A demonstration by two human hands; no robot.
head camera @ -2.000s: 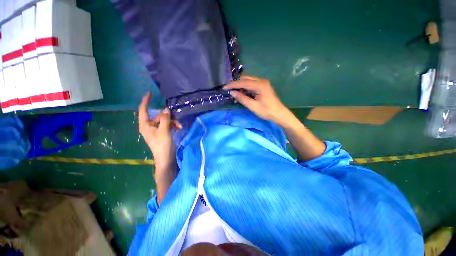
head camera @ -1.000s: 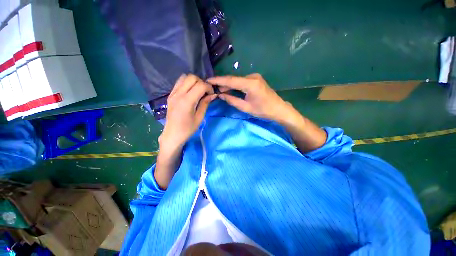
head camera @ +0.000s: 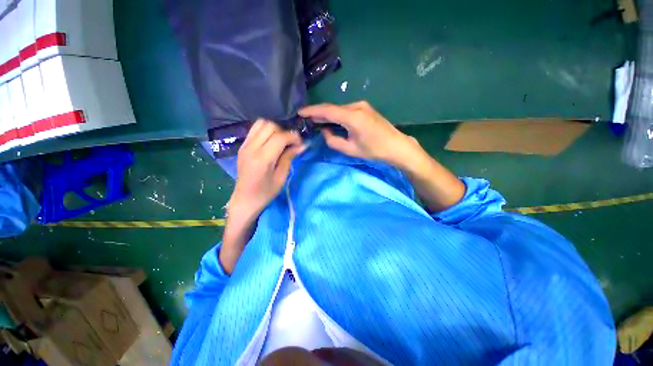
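A dark grey-purple plastic mailing bag (head camera: 243,64) lies on the green bench in front of me, its shiny black edge (head camera: 228,136) toward me at the bench edge. My left hand (head camera: 263,161) has its fingertips bunched at this edge, slightly blurred. My right hand (head camera: 365,132) pinches the right corner of the same edge between thumb and forefinger. The fingertips of both hands are close together. Another shiny black plastic part (head camera: 318,43) shows along the bag's right side.
White boxes with red bands (head camera: 93,86) are stacked at the left. A cardboard piece (head camera: 515,136) lies at the near bench edge. Clear plastic trays (head camera: 642,107) are at the right. A blue stool (head camera: 86,182) and brown cartons (head camera: 93,314) are on the floor at left.
My left hand has moved from the left end of the bag's black edge to beside my right hand. My right hand has shifted slightly. The bag's near edge is now partly covered by fingers.
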